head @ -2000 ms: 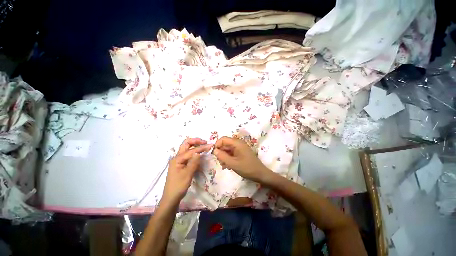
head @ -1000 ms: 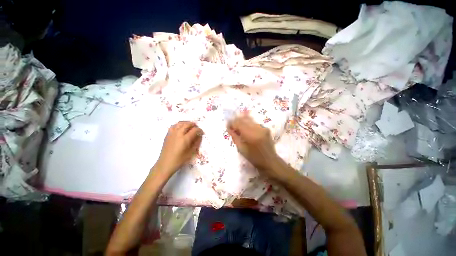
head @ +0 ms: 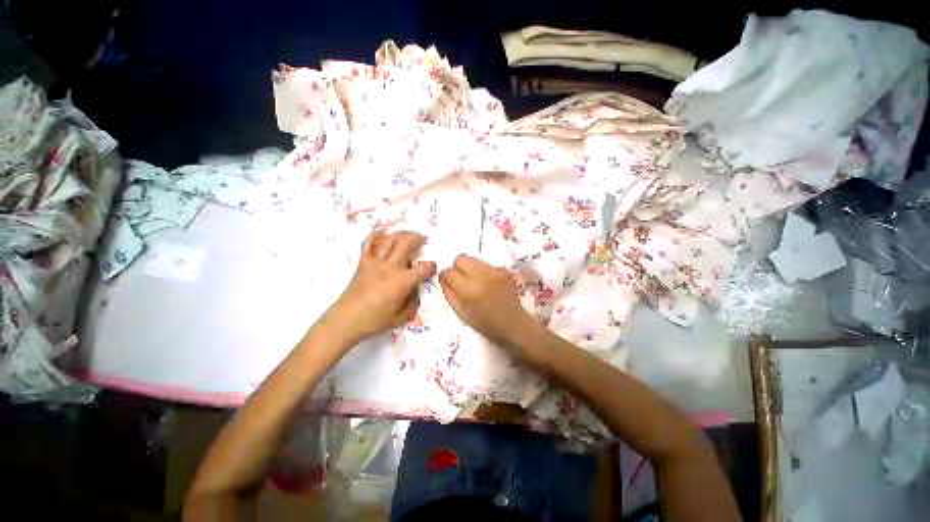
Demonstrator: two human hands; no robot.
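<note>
The cream floral garment (head: 551, 245) is heaped and layered in front of me, blown out white in its middle. A white hang tag (head: 461, 222) lies flat over it, its lower end at my right fingertips. My right hand (head: 481, 296) is closed in a pinch at that end. My left hand (head: 390, 280) is on the garment just to the left, its thumb and finger close to the right fingertips. Whether it grips cloth or a thin loop cannot be seen. No loop is visible.
A crumpled garment bundle (head: 41, 235) is at far left. A pale garment (head: 801, 97) is at upper right, above a heap of clear pins (head: 757, 298) and loose white cards (head: 808, 250). Shiny packets (head: 887, 255) lie at right. Folded cloths (head: 602, 51) are at the back.
My hands came apart, then moved together again over the garment. The white tag, earlier blurred or unclear, now shows flat above my right fingertips. The whole view has shifted slightly.
</note>
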